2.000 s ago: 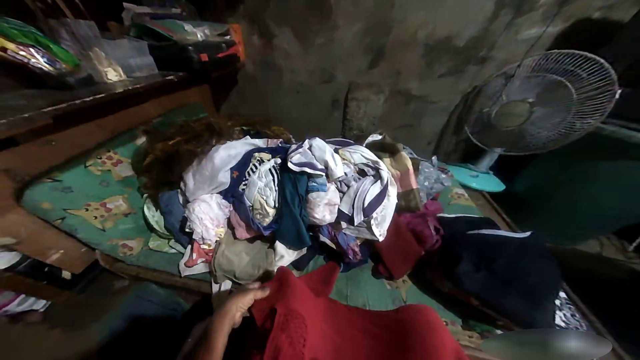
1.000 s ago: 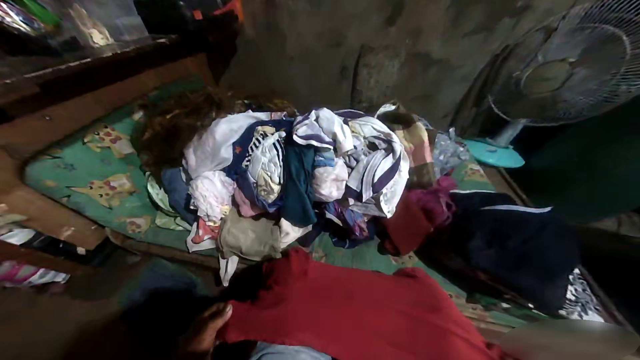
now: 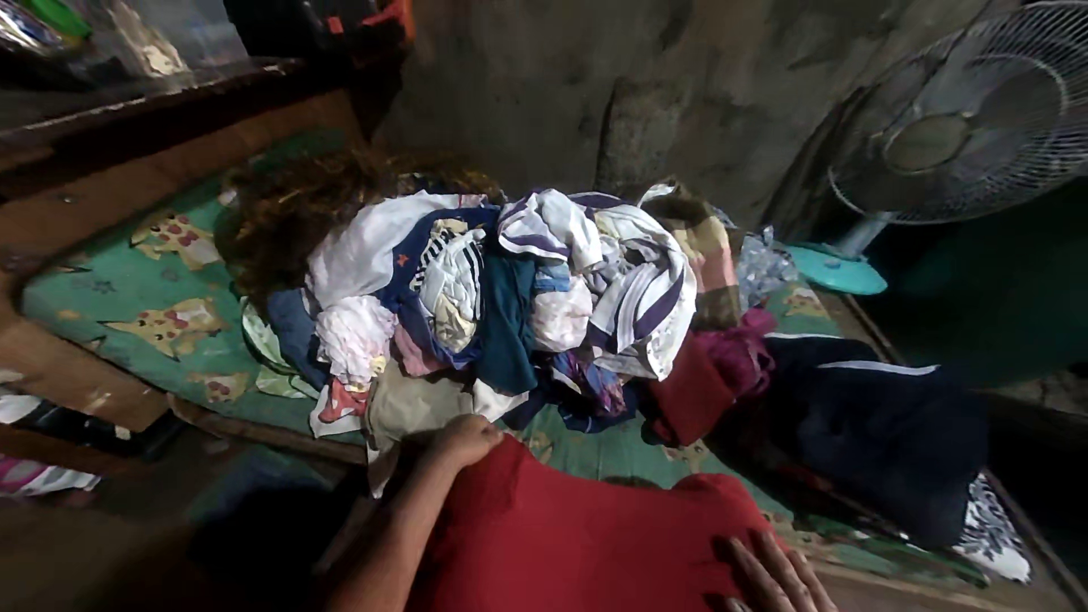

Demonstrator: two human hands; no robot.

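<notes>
A red cloth garment (image 3: 595,535) lies spread at the bottom centre, nearest to me. My left hand (image 3: 466,442) grips its upper left corner between thumb and fingers. My right hand (image 3: 778,574) rests with fingers apart on the garment's right side, partly cut off by the lower edge of the view. Just beyond the garment is a heap of crumpled clothes, among them a white cloth with purple stripes (image 3: 642,297), a dark teal cloth (image 3: 507,327) and a beige cloth (image 3: 416,399). Dark navy clothing (image 3: 875,433) is piled to the right.
The heap lies on a green printed mattress (image 3: 85,297) against a concrete wall (image 3: 527,102). A pedestal fan (image 3: 931,144) with a turquoise base stands at the back right. On the left, a wooden shelf (image 3: 153,102) holds plastic-wrapped items.
The red garment now lies flatter and wider, with my left hand at its upper left corner. My right hand has come into clear view on its right side.
</notes>
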